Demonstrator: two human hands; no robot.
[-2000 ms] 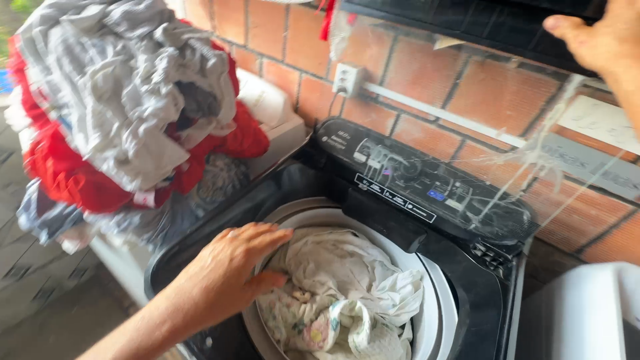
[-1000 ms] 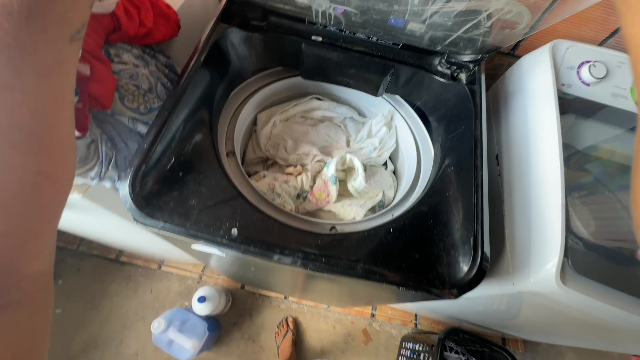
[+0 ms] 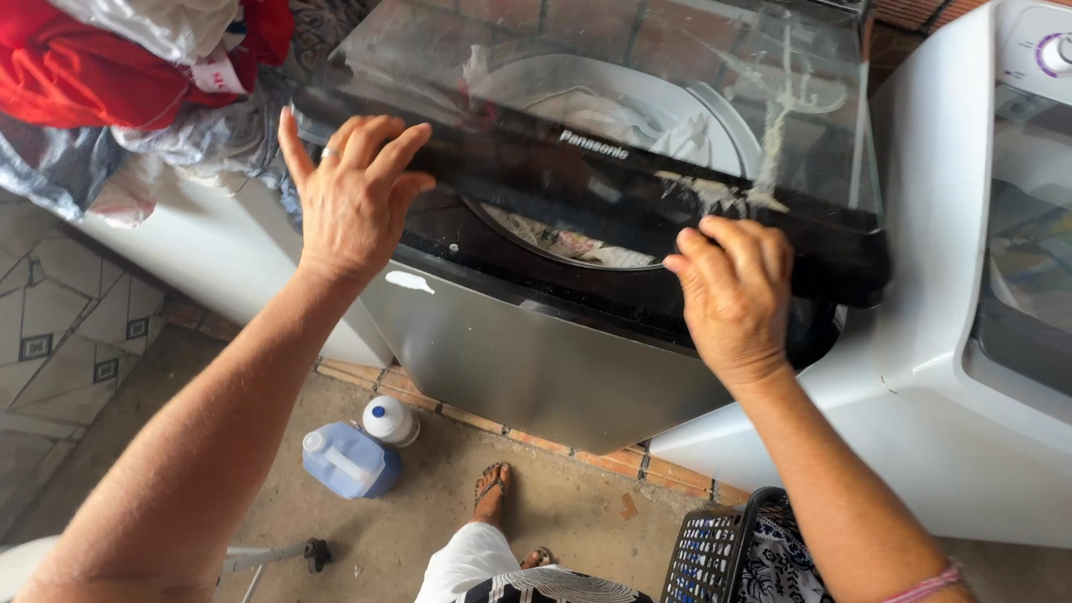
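Note:
A top-loading washing machine (image 3: 544, 360) stands in front of me, its glass lid (image 3: 586, 146) tilted partway over the drum. My left hand (image 3: 352, 188) rests on the left part of the lid's black front edge, fingers spread. My right hand (image 3: 737, 293) grips that edge farther right with curled fingers. Through the glass and under the edge show the white drum rim (image 3: 729, 126) and pale laundry (image 3: 586, 113) inside. A whitish smear (image 3: 779, 126) marks the glass on the right.
Red (image 3: 92, 75) and grey clothes are piled at upper left. Another white washing machine (image 3: 930, 335) stands close on the right. On the floor are a blue jug (image 3: 347, 461), a white bottle (image 3: 389, 421), my foot (image 3: 492, 490) and a black basket (image 3: 699, 553) with patterned cloth.
The lid has come down from its raised position to partway over the drum. Both hands are now on its front edge; two seconds ago my left hand was over the drum.

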